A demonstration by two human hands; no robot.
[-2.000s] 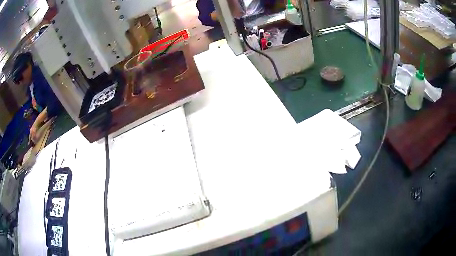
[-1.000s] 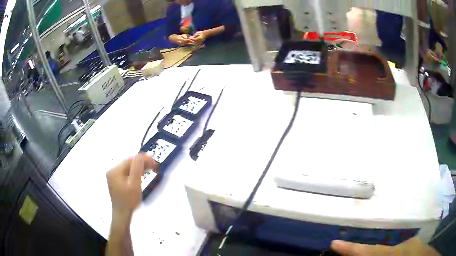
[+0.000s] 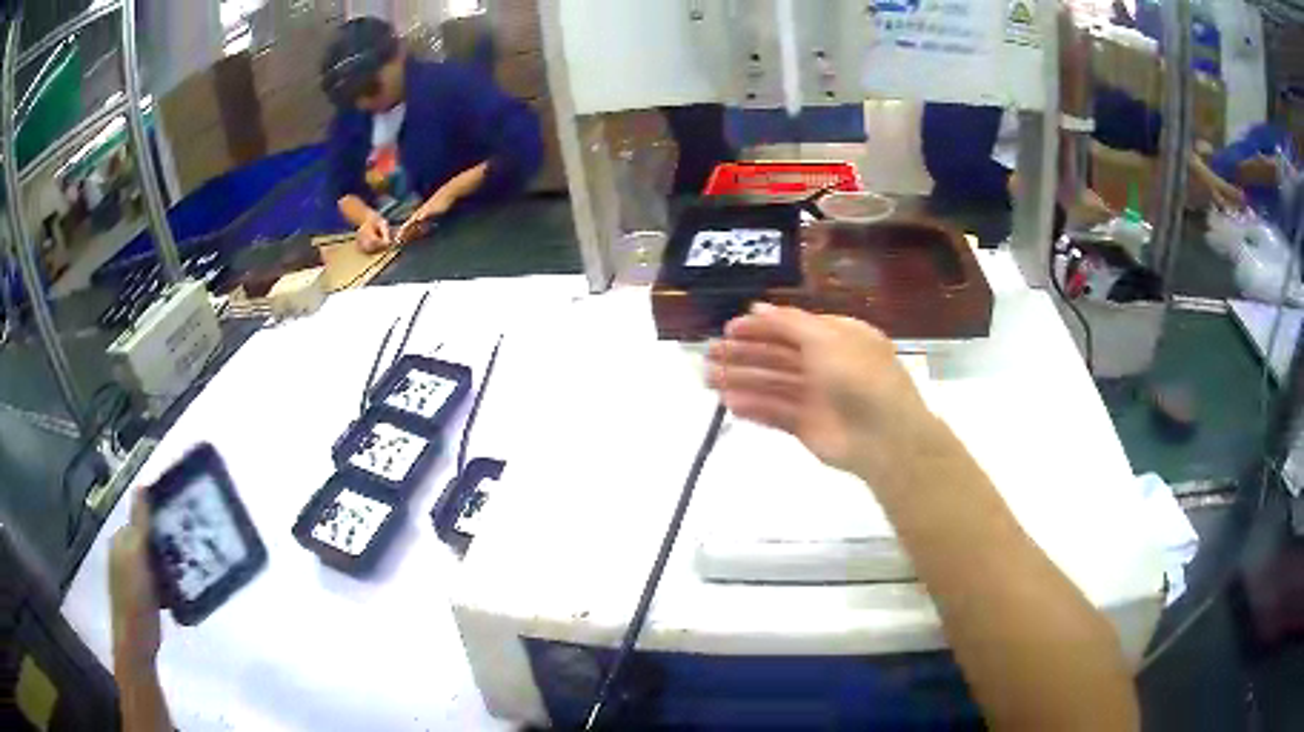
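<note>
My left hand point(image 3: 133, 588) holds a black lamp housing point(image 3: 202, 532) with a white circuit board at the lower left, above the white table. My right hand point(image 3: 809, 375) is blurred, just in front of the reddish-brown fixture point(image 3: 901, 318). Whether it touches anything cannot be told. Another housing point(image 3: 734, 249) sits in the fixture's left pocket, and its black cable point(image 3: 668, 531) runs down over the machine's front. The fixture's right pocket holds no housing.
Three housings point(image 3: 383, 451) lie in a row on the white table point(image 3: 258, 672), with another point(image 3: 469, 505) beside the machine. A white block point(image 3: 801, 559) lies before the fixture. A red tray point(image 3: 781, 179) is behind it. A person point(image 3: 429, 136) works at the back left.
My left hand has lifted the nearest housing off the row and moved left. My right hand has risen from the machine's front to the fixture. The view has shifted.
</note>
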